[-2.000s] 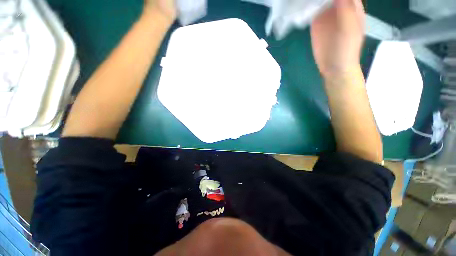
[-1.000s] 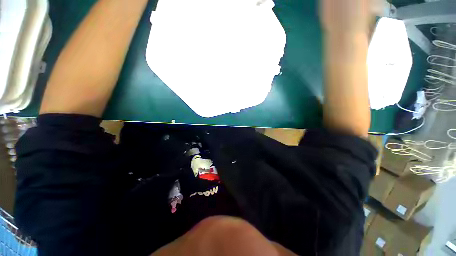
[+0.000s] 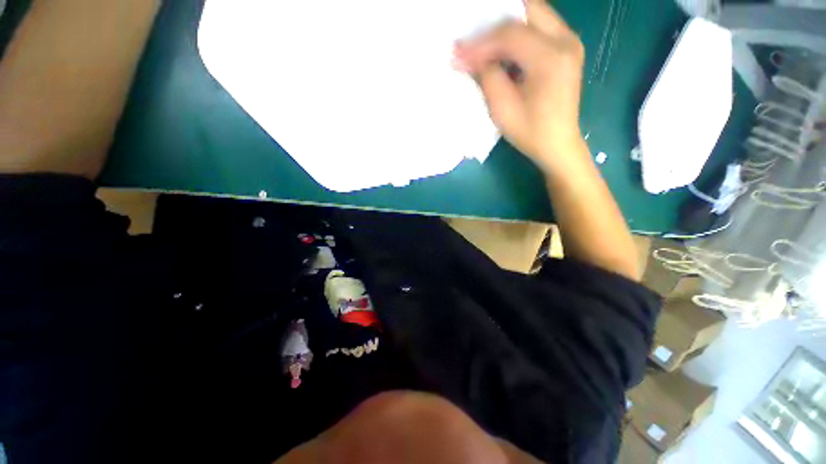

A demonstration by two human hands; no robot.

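A white hexagonal housing (image 3: 335,91), overexposed, lies on the green bench mat in front of me, its top cut off by the frame. My right hand (image 3: 530,77) is over its right side, fingers curled, with a blurred white cloth (image 3: 489,27) at the fingertips that merges with the housing's glare. My left hand is beyond the top edge; only my left forearm shows at the upper left.
A second white hexagonal unit (image 3: 686,107) with a thin white cable lies at the right of the green mat (image 3: 181,136). Looped white cables (image 3: 770,190) hang at far right. Brown cartons (image 3: 670,408) stand below on the floor. A small white bit (image 3: 600,158) lies on the mat.
My right hand has come down and left onto the housing's right side. My left hand stays out of view. The view has shifted, and the stacked housings at left have left the frame.
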